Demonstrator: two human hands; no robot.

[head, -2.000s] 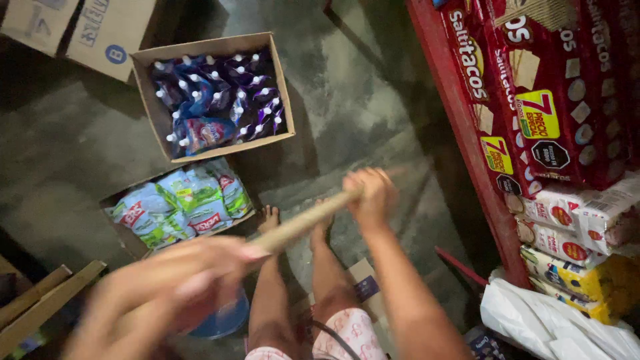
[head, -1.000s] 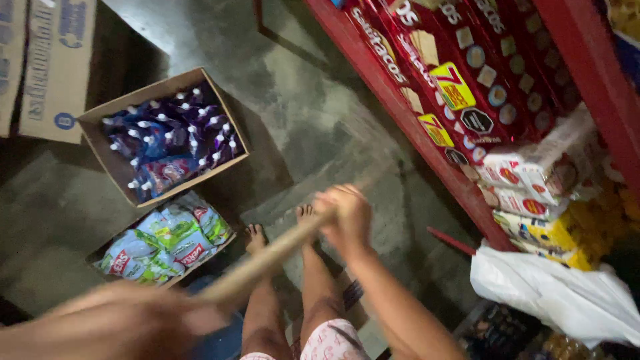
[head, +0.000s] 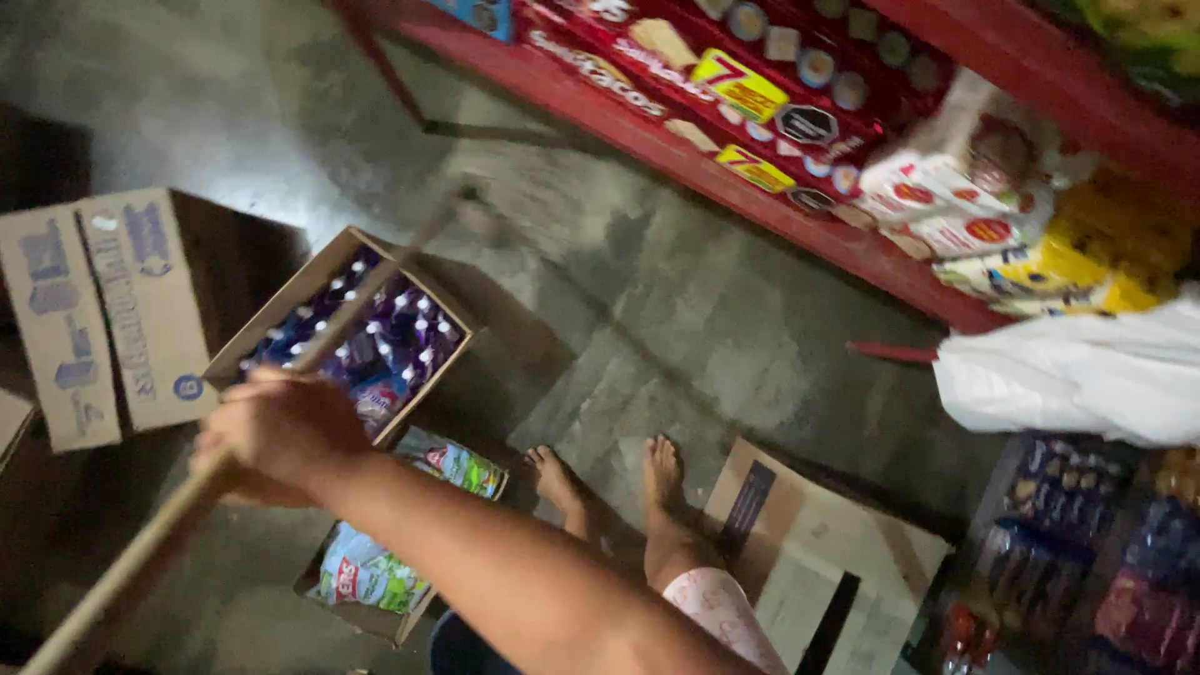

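My right hand [head: 281,436] is closed around a long wooden pole [head: 131,562], its forearm crossing from the lower right. The pole slants from the bottom left corner up past the box of bottles to a small dark, blurred end [head: 466,190] over the concrete floor; what that end is, I cannot tell. My left hand is outside the view. Beyond my right hand, an open cardboard box [head: 448,302] holds purple and blue bottles with white caps [head: 372,326]. Below it, partly behind my forearm, blue-green plastic packages [head: 361,572] sit in a low carton.
Closed cardboard boxes [head: 150,309] stand at the left. A red metal shelf [head: 600,122] with red cracker packs [head: 656,56] runs along the upper right. A white plastic bag [head: 1069,375] hangs at the right, and flattened cardboard [head: 834,553] lies beside my bare feet [head: 663,469].
My right hand, with the pole, has moved left, from above my feet to beside the box of bottles. My left hand has left the view. The view has also shifted.
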